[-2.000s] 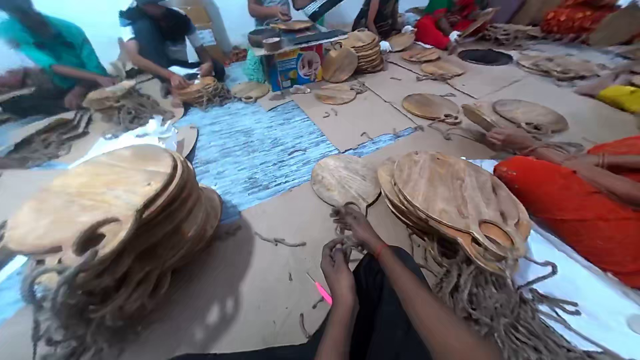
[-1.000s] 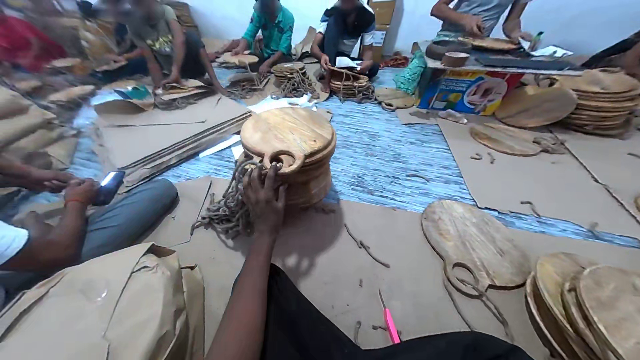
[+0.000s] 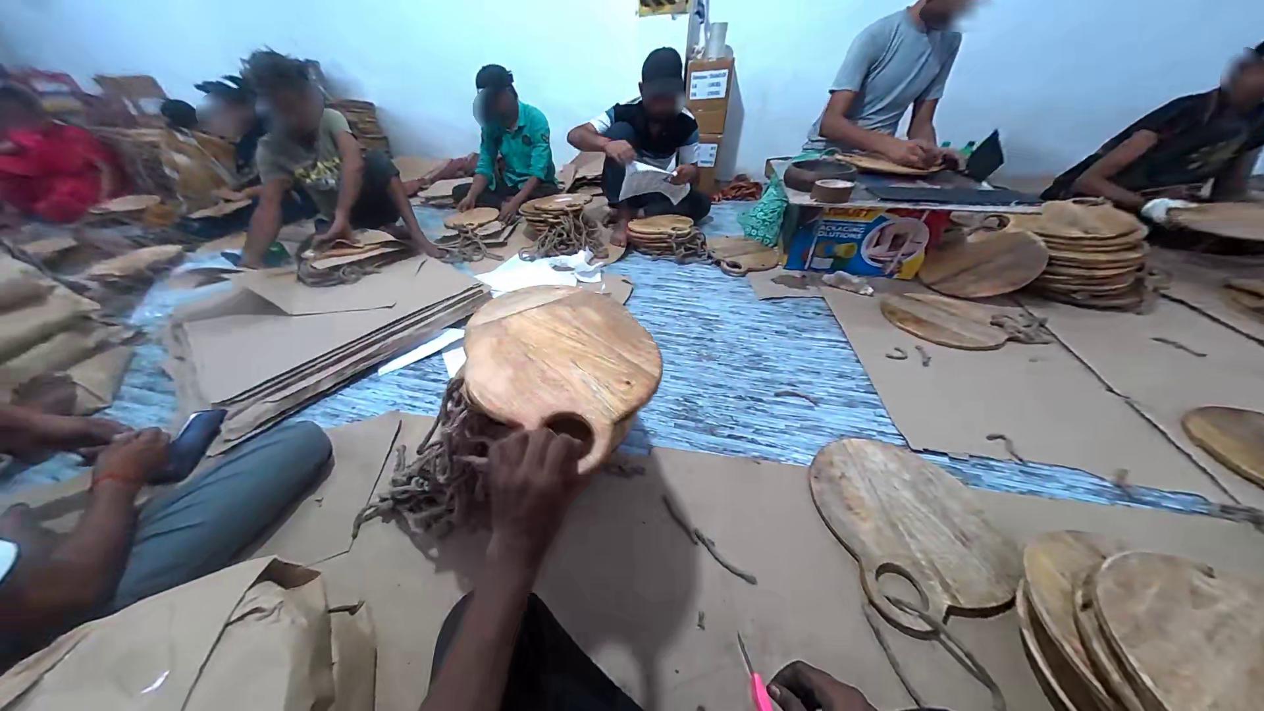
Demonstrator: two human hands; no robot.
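Observation:
My left hand (image 3: 533, 484) is closed at the ring handle of the top round wooden board (image 3: 563, 355) on a stack. Brown ropes (image 3: 444, 464) hang in a tangle on the left of that stack. At the bottom edge, my right hand (image 3: 815, 686) is partly cut off, close to a thin pointed tool with a pink handle (image 3: 758, 689); its grip is unclear. A single wooden board (image 3: 908, 523) lies on the cardboard to the right, with a rope (image 3: 948, 642) at its ring handle. More wooden boards (image 3: 1175, 622) are piled at the lower right.
Beside me on the left, a person's hands (image 3: 138, 454) hold a phone (image 3: 193, 444). Brown paper (image 3: 197, 642) lies at the lower left, stacked cardboard sheets (image 3: 336, 336) beyond. Several people sit farther back among board stacks (image 3: 1086, 257). Rope scraps (image 3: 706, 543) lie on the cardboard.
Two seconds ago both my hands were together at the single board's handle; my left hand is now on the left stack. My right hand has come into view beside the pink-handled tool. The view has swung left.

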